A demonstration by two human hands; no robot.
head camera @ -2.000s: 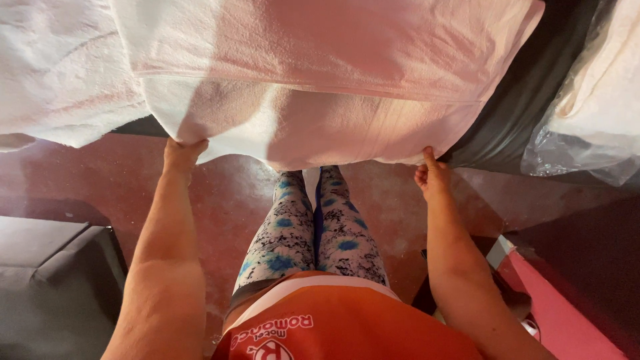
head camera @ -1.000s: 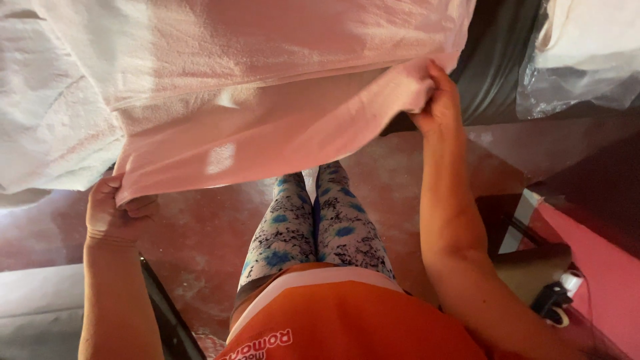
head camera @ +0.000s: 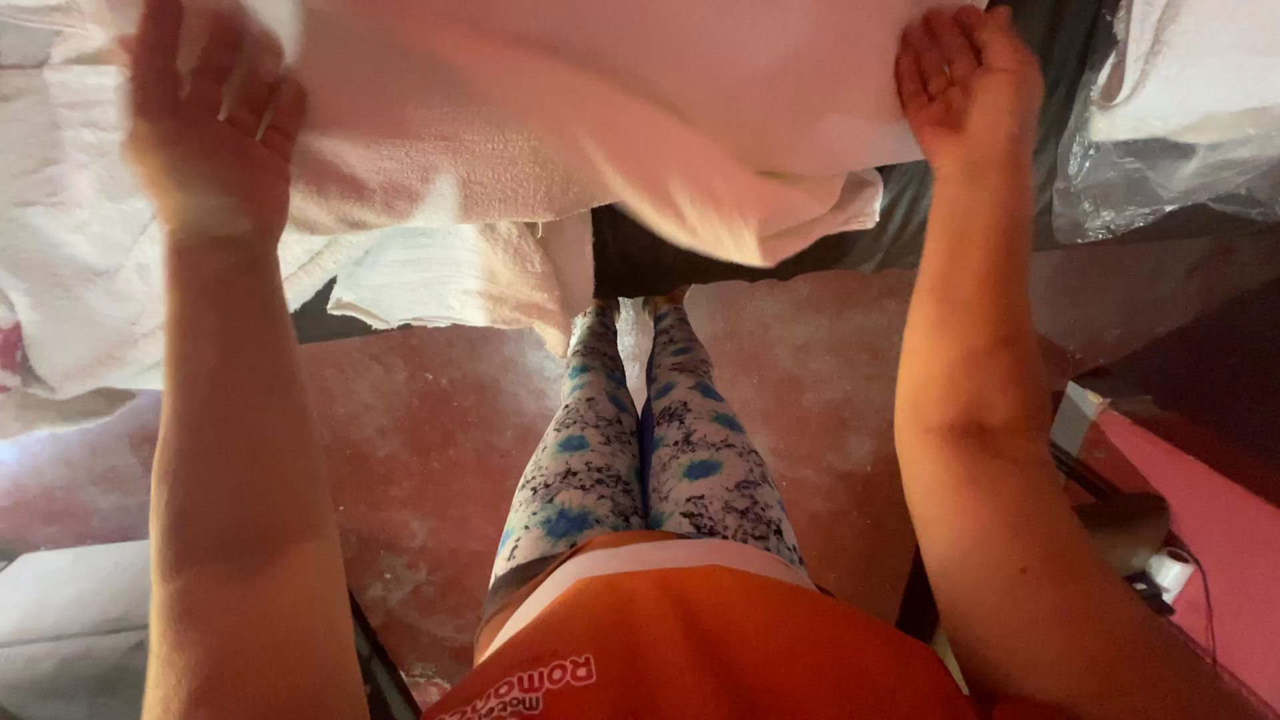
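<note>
A pale pink cloth [head camera: 600,90], probably a towel, spreads across the top of the view, its lower edge loose and blurred. My left hand [head camera: 215,130] is at the upper left over the cloth, fingers spread and blurred; whether it grips the fabric cannot be told. At the upper right, my right hand [head camera: 970,85] has curled fingers at the cloth's right side, with its fingertips near the frame's top; its hold is unclear. Under the cloth, more white fabric [head camera: 440,275] hangs over the edge of a dark-covered surface [head camera: 670,240].
White cloths [head camera: 60,230] lie at the left. Clear plastic [head camera: 1120,190] with white fabric sits at the upper right. A grey object [head camera: 75,620] is at lower left. A pink panel [head camera: 1200,500] and a small white item [head camera: 1168,572] with a cord are at lower right.
Both hands have moved up and away from my body, and the pink cloth with them. Its near edge, gripped at both sides earlier, now hangs in a loose fold. More of the dark surface shows.
</note>
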